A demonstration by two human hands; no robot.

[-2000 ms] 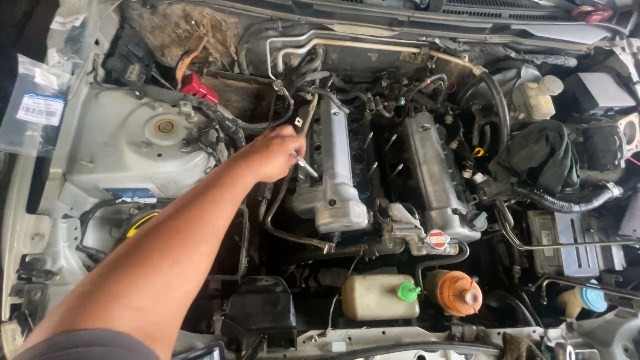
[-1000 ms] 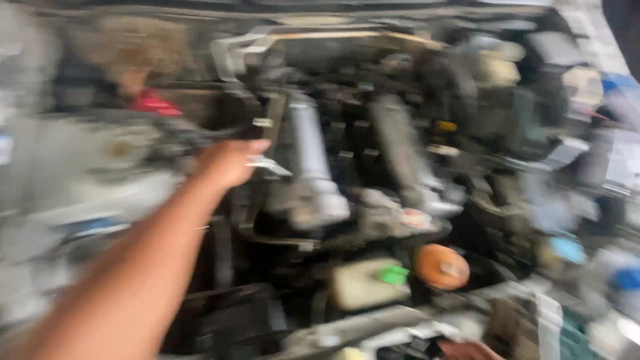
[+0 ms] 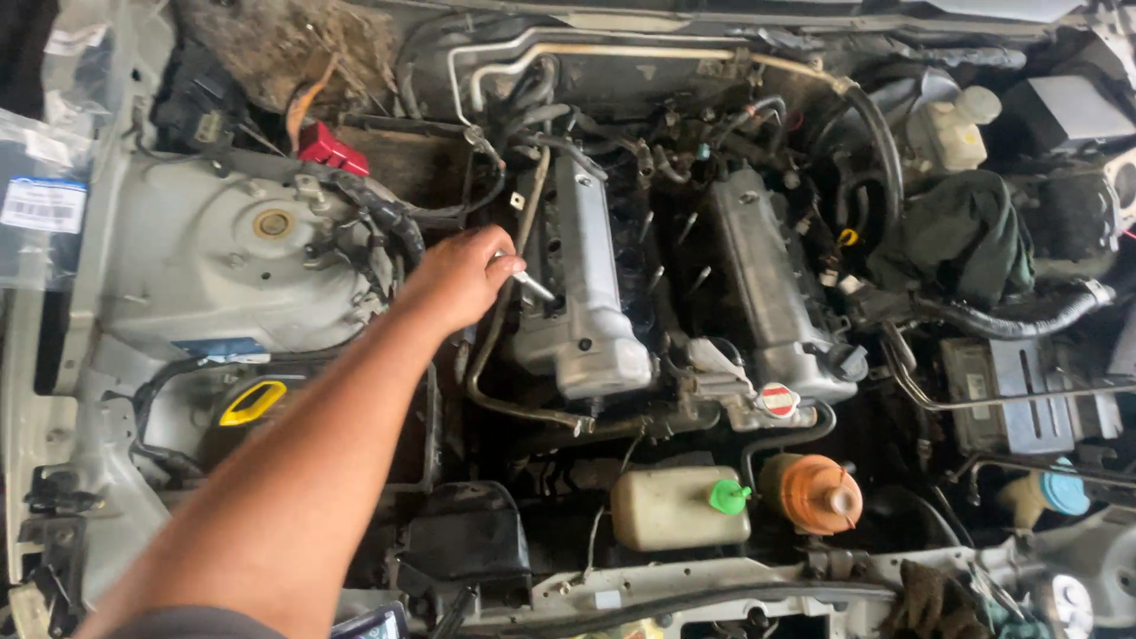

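Observation:
My left hand (image 3: 470, 271) is closed around the handle of a metal hand tool (image 3: 534, 286), which looks like a small wrench or ratchet. The tool's far end rests at the left side of the left silver valve cover (image 3: 596, 284) of an engine. Just behind my hand runs a metal tube (image 3: 525, 222) along that cover. A second valve cover (image 3: 763, 266) lies to the right, with upright studs (image 3: 688, 228) between the two. My right hand is out of the frame.
A radiator cap (image 3: 777, 401), a cream reservoir (image 3: 679, 510) with a green cap and an orange reservoir (image 3: 816, 494) sit in front. A dark cloth (image 3: 963, 235) lies at right, a brown glove or rag (image 3: 932, 603) on the front edge. Plastic bags (image 3: 40, 240) hang at far left.
Part of another hand, low on the right one second ago, is out of the frame now. My left hand stays beside the left valve cover with the tool. The view has swung and come back.

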